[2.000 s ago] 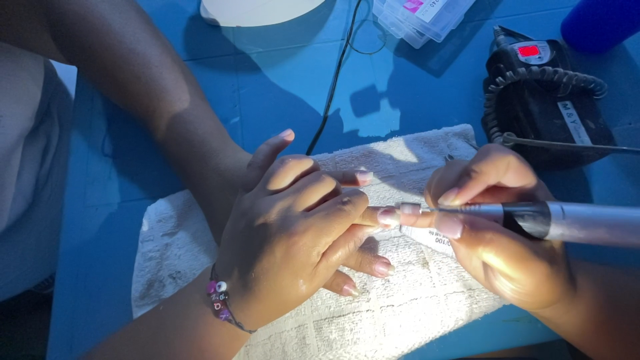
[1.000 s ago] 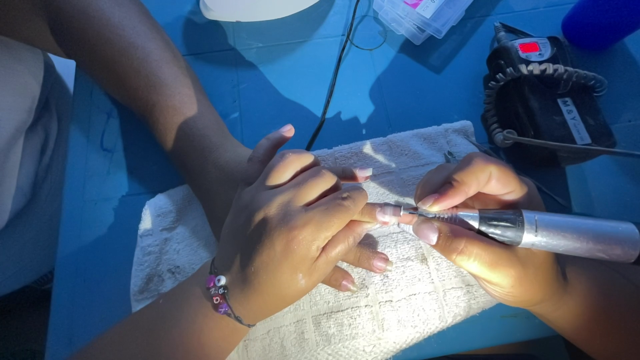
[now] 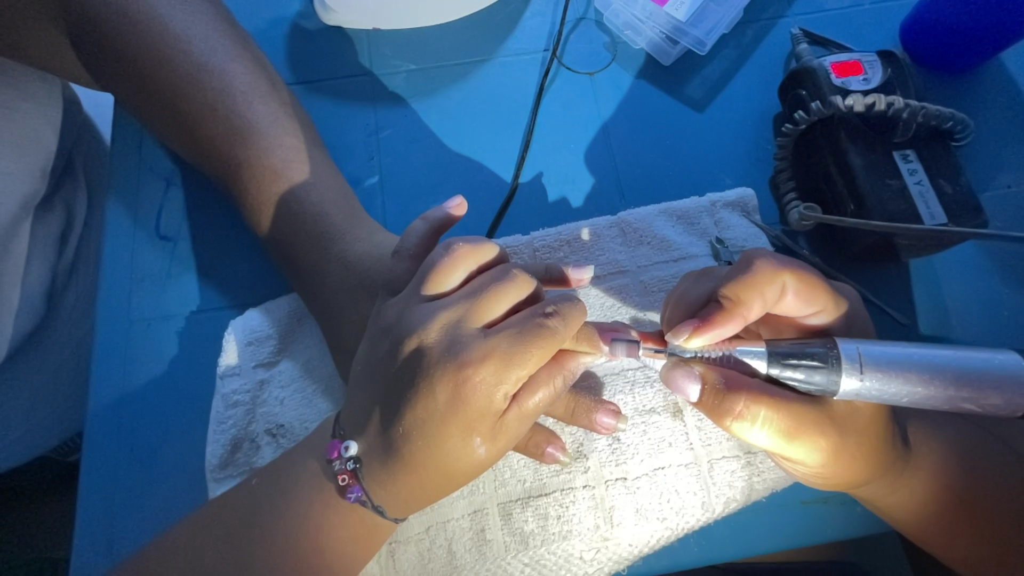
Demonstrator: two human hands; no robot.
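Note:
My left hand (image 3: 464, 376), with a beaded bracelet (image 3: 346, 472) at its wrist, lies over another person's hand (image 3: 592, 412) and grips one of its fingers. That person's fingertips show beyond mine, above a white towel (image 3: 544, 512). Between the thumb and fingers of my right hand (image 3: 784, 360) is a silver and black electric nail drill handpiece (image 3: 800, 366), lying roughly level and reaching off the right edge. Its cylindrical bit (image 3: 625, 348) is at the nail of the held finger; whether it touches cannot be told. Part of the other person's hand is hidden under mine.
A black nail drill control unit (image 3: 872, 168) with a coiled cord and red display stands at the upper right of the blue table (image 3: 480, 96). Near it are a blue object (image 3: 960, 32) and clear plastic boxes (image 3: 676, 24). Metal nippers (image 3: 722, 250) lie on the towel. A black cable (image 3: 528, 132) crosses behind.
The handpiece's rear end has shifted in my right hand since one second ago, and it now lies closer to level. My left hand keeps its hold on the other person's finger.

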